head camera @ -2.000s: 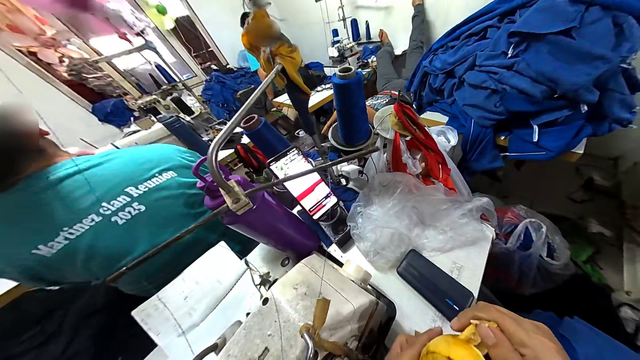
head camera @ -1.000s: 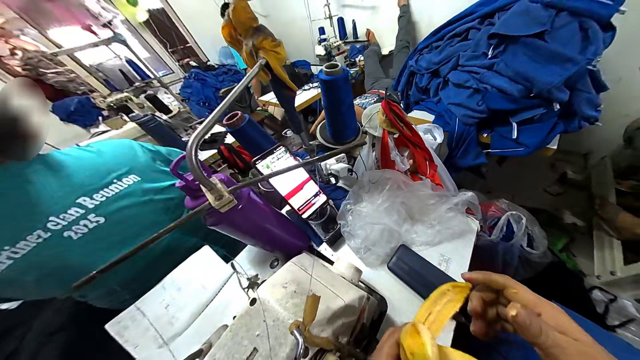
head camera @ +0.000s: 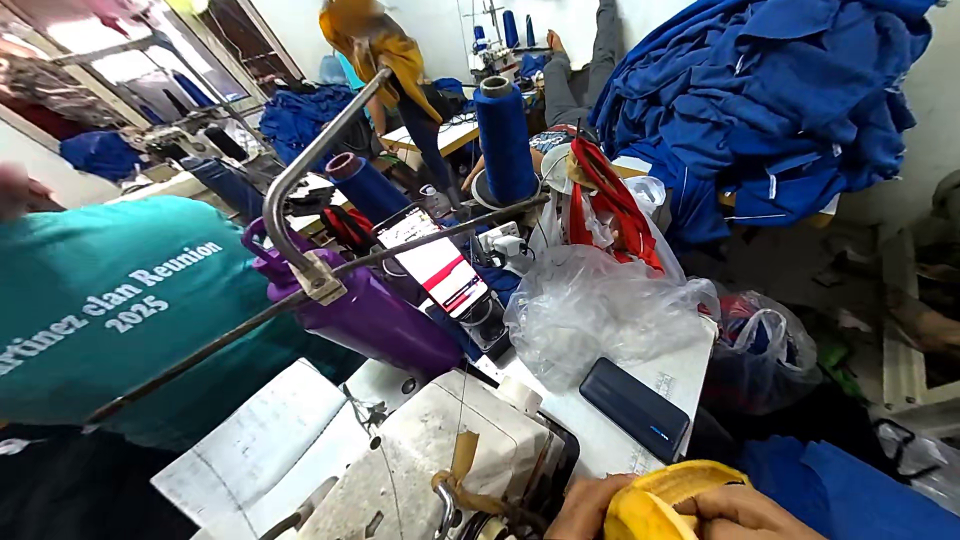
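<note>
A yellow banana peel (head camera: pixel 652 510), partly opened, is at the bottom edge of the view between my two hands. My left hand (head camera: pixel 589 506) grips it from the left, its lower part cut off by the frame. My right hand (head camera: pixel 750 514) has its fingers on the peel from the right. Whether fruit is left inside cannot be seen. Just above the hands lies a dark power bank (head camera: pixel 634 409) on the white table. The white sewing machine head (head camera: pixel 427 457) is left of the hands.
A crumpled clear plastic bag (head camera: pixel 600 315) lies behind the power bank. A lit phone (head camera: pixel 435 262) stands beside a purple bottle (head camera: pixel 375 322). A metal thread stand rod (head camera: pixel 315 150) crosses ahead. Blue garments (head camera: pixel 757 112) are piled at right. A person in a teal shirt (head camera: pixel 135 300) sits left.
Two seconds ago the peel was bunched between both hands; one second ago a long strip stood up by my right hand. Now that strip is lower and curves over the fingers.
</note>
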